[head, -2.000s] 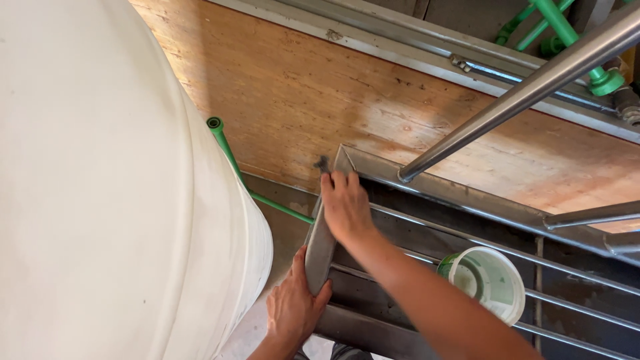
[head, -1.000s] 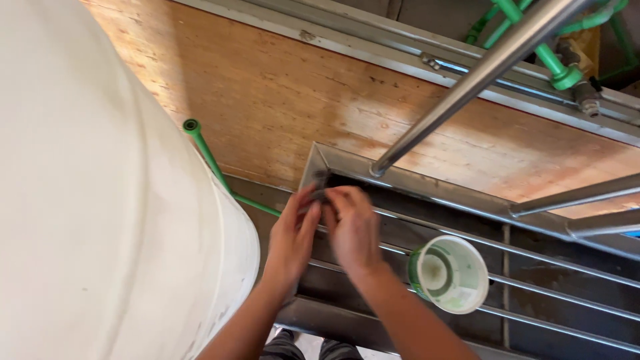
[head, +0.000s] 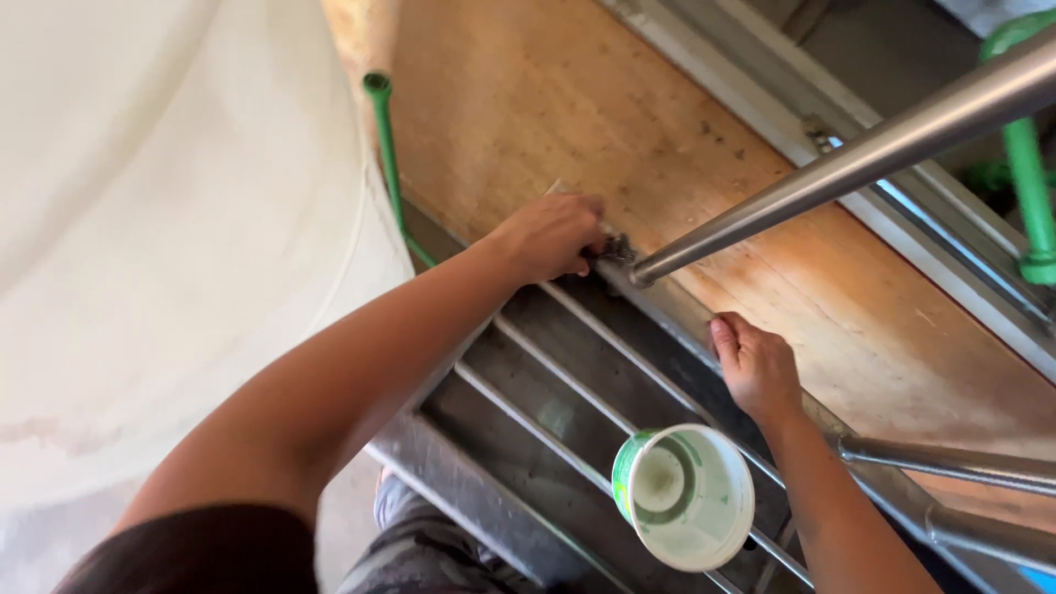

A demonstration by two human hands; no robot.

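My left hand is closed around a dark, frayed bunch of material, probably a scrubbing pad, against the far rim of a metal rack, just left of a slanted steel tube. Farther right, my right hand grips the edge of the same metal frame. A white and green plastic tub rests on the rack's thin bars, below and left of my right hand, with its mouth facing up and a little liquid or residue at the bottom.
A large off-white rounded container fills the left side. Beside it stands a thin green pipe. A wooden board runs behind the rack, along a metal track. More steel tubes and another green pipe are at the right.
My hands, together at the rack's corner one second ago, are now apart. The dark material is now in my left hand by the steel tube, and my right hand grips the rim. The view has rotated.
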